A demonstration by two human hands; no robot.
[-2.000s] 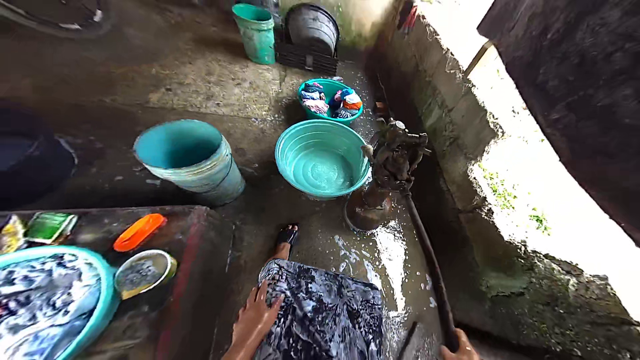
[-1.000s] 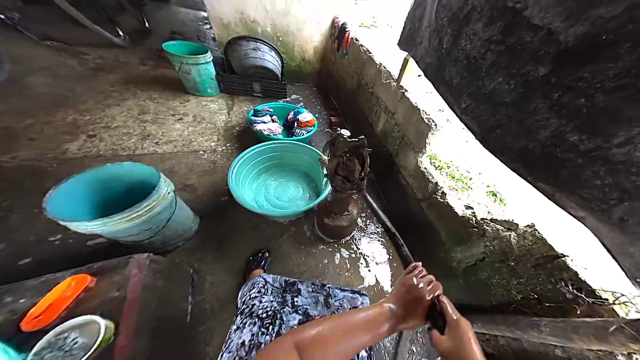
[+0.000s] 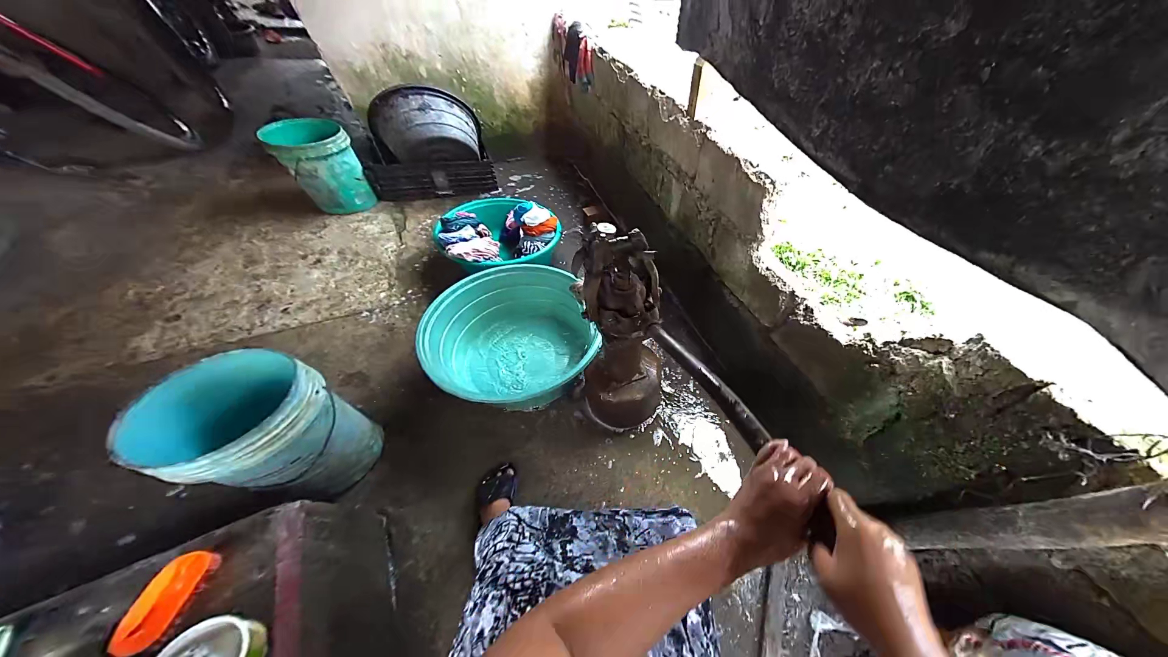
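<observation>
Both wet hands grip the long handle [image 3: 716, 392] of a rusty hand water pump [image 3: 622, 319]. My left hand [image 3: 780, 502] is wrapped round the bar, its forearm crossing over the patterned cloth on my lap [image 3: 584, 547]. Right beside it, my right hand [image 3: 862, 552] closes on the handle's end. At the pump's spout stands a round teal basin [image 3: 511, 338] with rippling water in it. Behind that basin, a smaller teal basin [image 3: 497, 260] holds bunched clothes [image 3: 470, 239].
A large pale blue bucket [image 3: 319, 438] stands at left, a green bucket [image 3: 333, 173] farther back beside a dark tub [image 3: 424, 128] on a black crate [image 3: 433, 180]. An orange plastic item [image 3: 164, 602] lies on a ledge at lower left. A rough block wall [image 3: 712, 192] runs along the right.
My left hand, on the lap cloth two seconds ago, has moved right onto the pump handle beside my right hand. The handle's end appears higher than at first. The view has shifted right.
</observation>
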